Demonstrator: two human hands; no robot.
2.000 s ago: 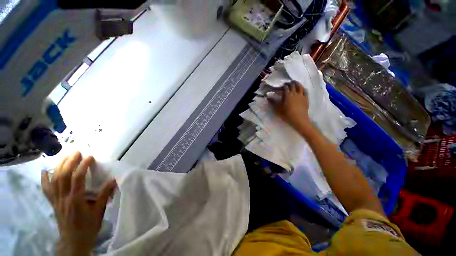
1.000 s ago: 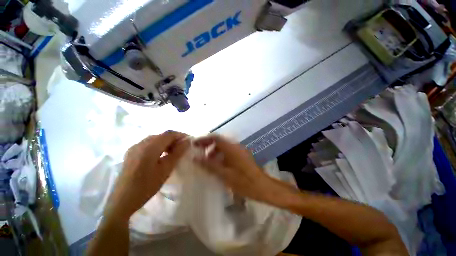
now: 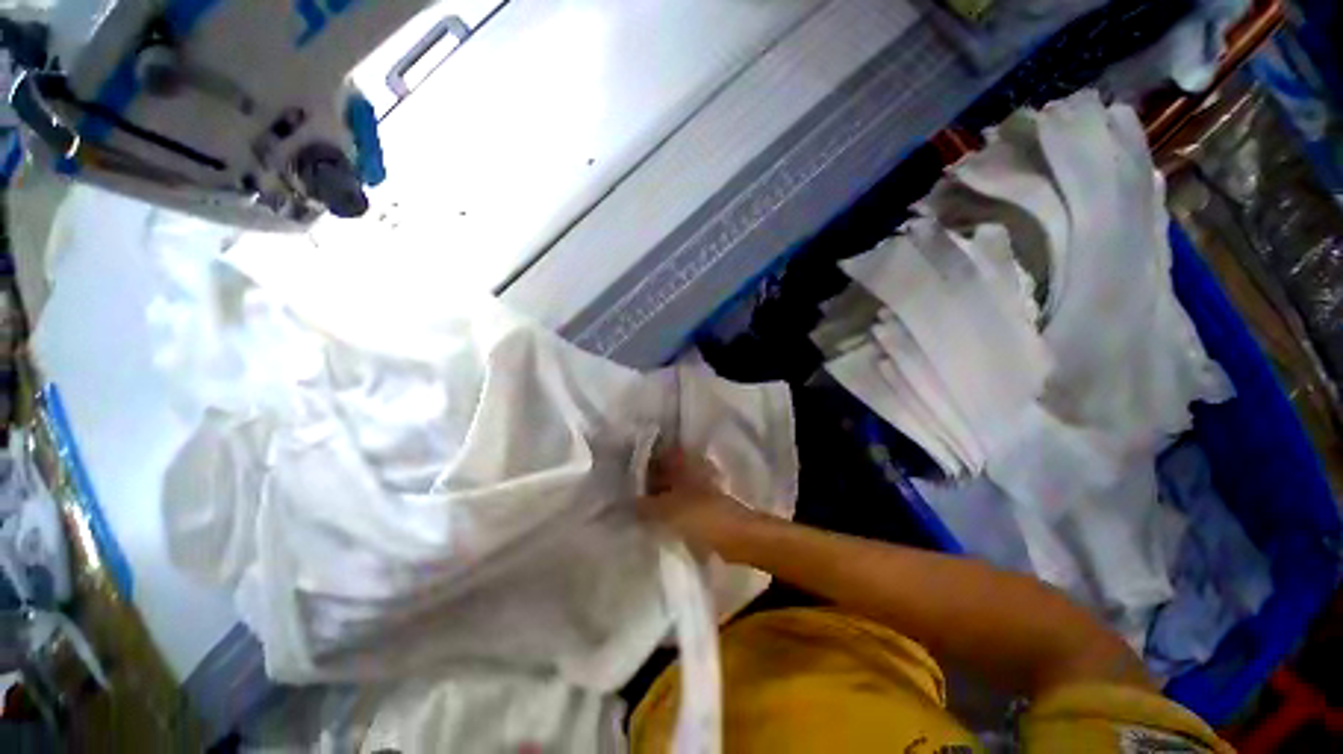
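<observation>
A large white garment body (image 3: pixel 442 516) lies bunched over the machine table's front edge and hangs toward my lap. My right hand (image 3: pixel 689 494) grips its cloth at the right side, fingertips partly hidden in folds. A narrow white strip (image 3: pixel 692 641) hangs down below that hand. My left hand is not visible. The white sewing machine head (image 3: pixel 221 89) is at the upper left, with a dark grey cylinder (image 3: pixel 330 180) near its needle area. Bright glare and cloth hide the needle itself.
A fanned stack of white strips (image 3: pixel 1016 324) lies over a blue basket (image 3: pixel 1252 589) at the right, with bluish cloth inside. The grey ruler strip (image 3: pixel 737 221) runs along the table edge. Plastic-wrapped bundles stand at the far right. Loose cloth lies at the far left.
My hands were together near the needle area; now my right hand is lower, at the garment's right side, and my left hand is out of sight. The garment is spread wider. The view has shifted.
</observation>
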